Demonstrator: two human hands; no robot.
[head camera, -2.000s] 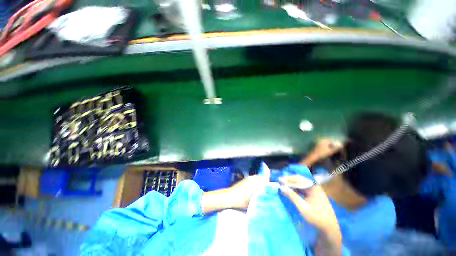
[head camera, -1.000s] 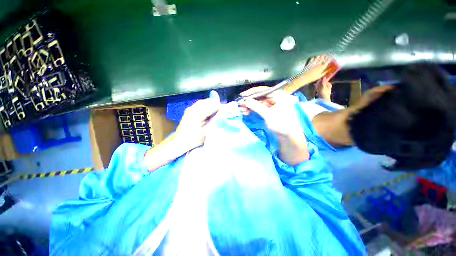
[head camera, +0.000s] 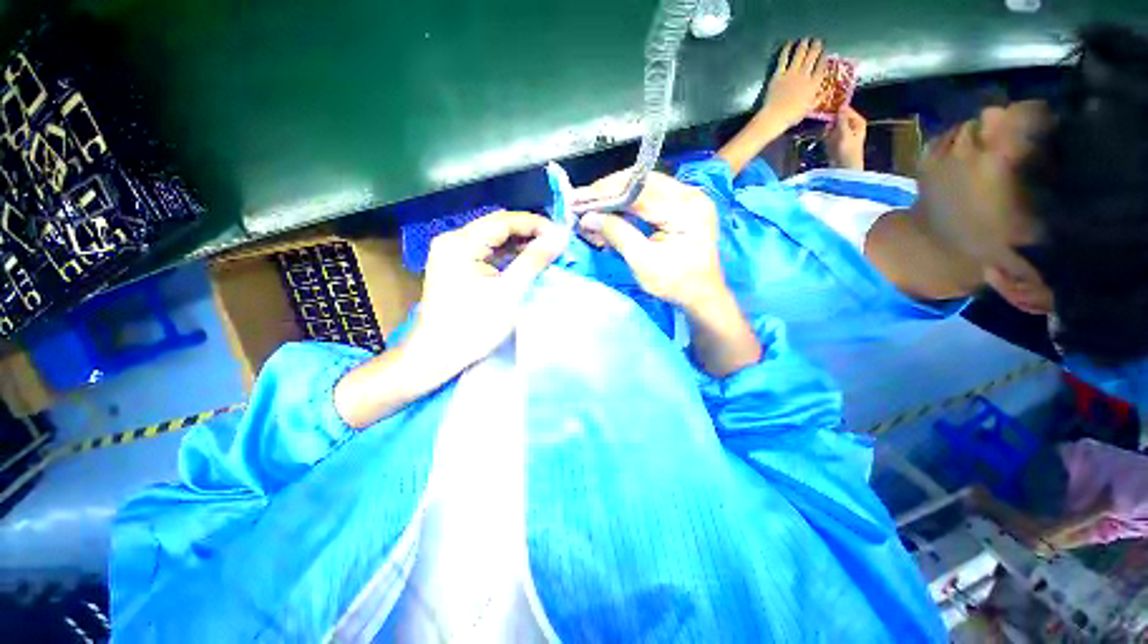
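Note:
The coiled line (head camera: 657, 88), pale and translucent, hangs over the green bench edge and ends between my hands. My right hand (head camera: 667, 239) holds its lower end, with thumb and forefinger pinched. My left hand (head camera: 472, 283) is beside it, thumb and finger pinched on the edge of my light blue smock (head camera: 560, 195), whose tip stands up between the hands. Both hands are bare and close together in front of my chest. The exact join between line and smock is too small to tell.
The green bench (head camera: 378, 101) runs across the top. A black parts tray (head camera: 63, 189) lies at its left. Below are an open carton (head camera: 258, 302) and a blue stool (head camera: 126, 333). A person (head camera: 869, 252) sits close on the right, hands on a small reddish part (head camera: 833, 88).
The view has shifted, so the tray and bench sit further up and left. The coiled line now hangs more steeply to my right hand. The neighbour's head has turned and moved right.

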